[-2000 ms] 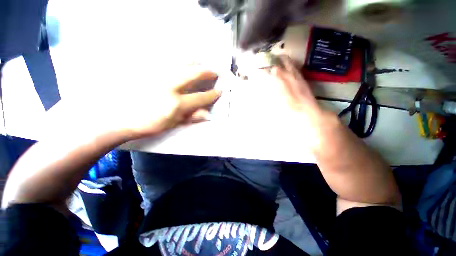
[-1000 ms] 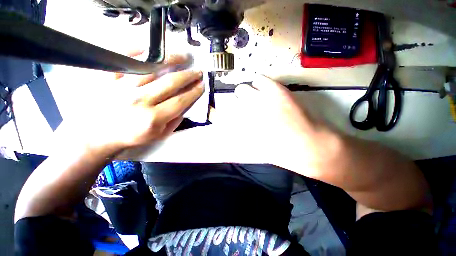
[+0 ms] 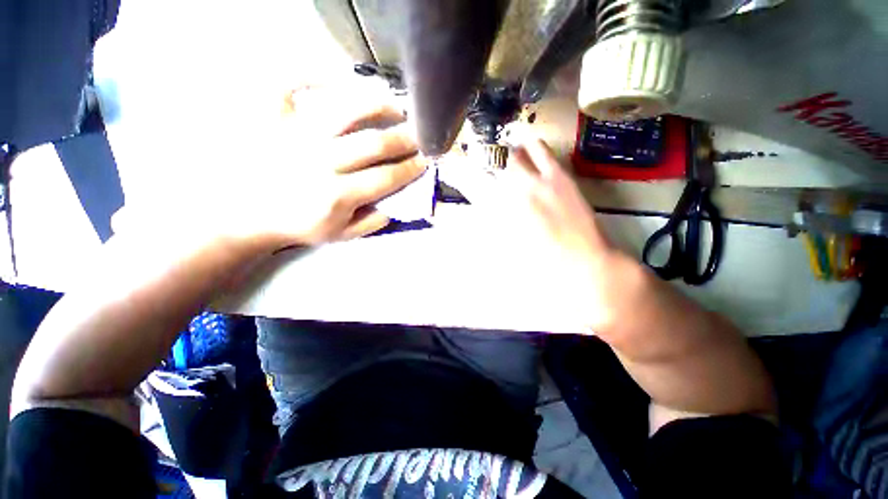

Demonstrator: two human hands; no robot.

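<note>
The sewing machine [image 3: 740, 83], with red lettering, reaches over the table; its head hides the needle area. My left hand [image 3: 365, 180] lies left of the needle area with fingers spread, over pale, overexposed cloth that merges with the white table. A small dark cloth piece [image 3: 404, 225] shows by its fingertips. My right hand [image 3: 550, 190] rests to the right of the needle area, fingers extended and partly washed out by glare. Neither hand shows a clear grip on anything.
A phone [image 3: 623, 142] lies on a red pad right of the machine head. Black scissors [image 3: 689, 234] lie nearer me, with yellow-handled snips [image 3: 828, 251] at the table's right end. A dark strip [image 3: 88, 185] is at far left. A blue basket [image 3: 206, 341] stands below the table.
Since one second ago, the view has shifted, showing more of the machine head and its lettering. The dark cloth piece still shows between my hands, which remain beside the needle area.
</note>
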